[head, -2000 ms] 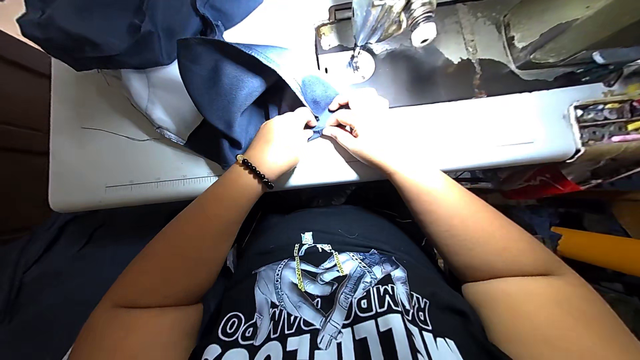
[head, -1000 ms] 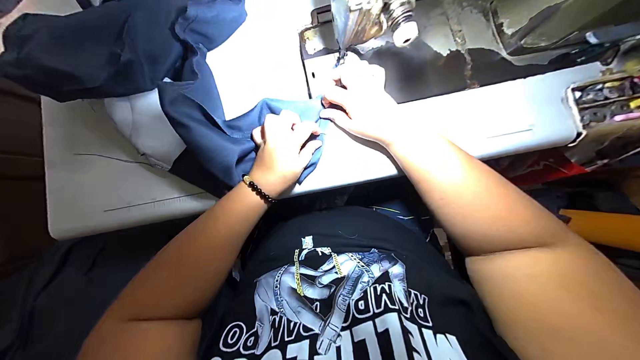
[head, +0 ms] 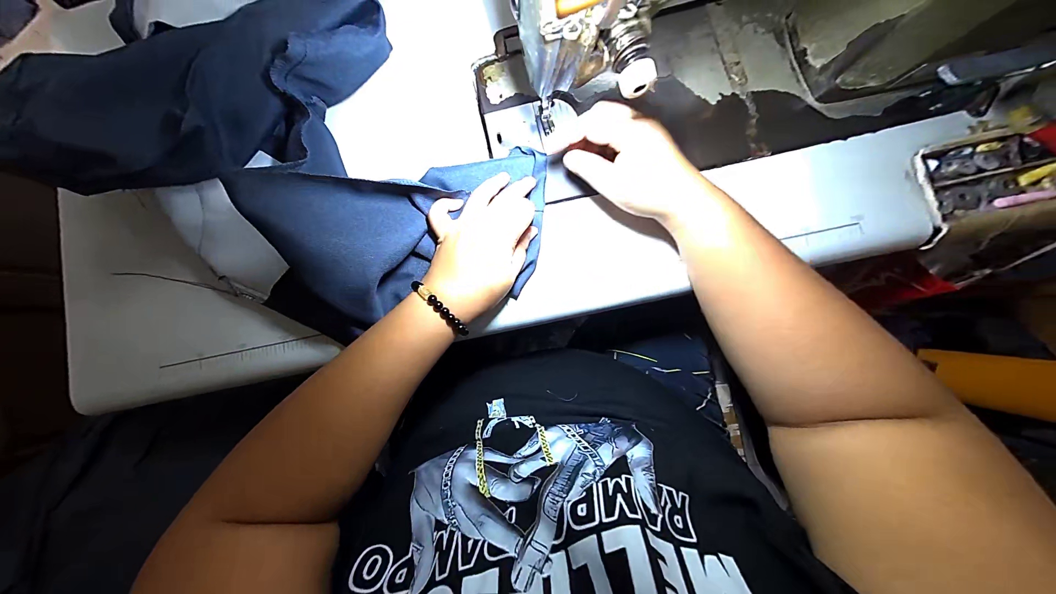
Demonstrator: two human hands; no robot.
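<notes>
Navy blue fabric (head: 330, 231) lies across the left part of the sewing table, its folded edge reaching close to the presser foot (head: 546, 120) of the sewing machine (head: 569, 41). My left hand (head: 487, 239) rests on the fabric, fingers spread and pressing it against the table. Just right of the presser foot is my right hand (head: 631, 161), thumb and forefinger near the fabric's corner beside the needle plate (head: 507, 132). Glare hides its fingertips, so I cannot tell whether they pinch anything.
White sewing table (head: 115, 346) with printed rulers along its front edge. More navy fabric (head: 173, 91) is bunched at the upper left, with white cloth (head: 219, 219) beneath. A compartment tray (head: 932, 198) of bobbins and small items sits at the right end. A loose dark thread (head: 165, 277) lies at left.
Both hands were together at the fabric edge two seconds ago. My right hand has since moved up beside the presser foot, while my left hand has come to lie flat on the fabric.
</notes>
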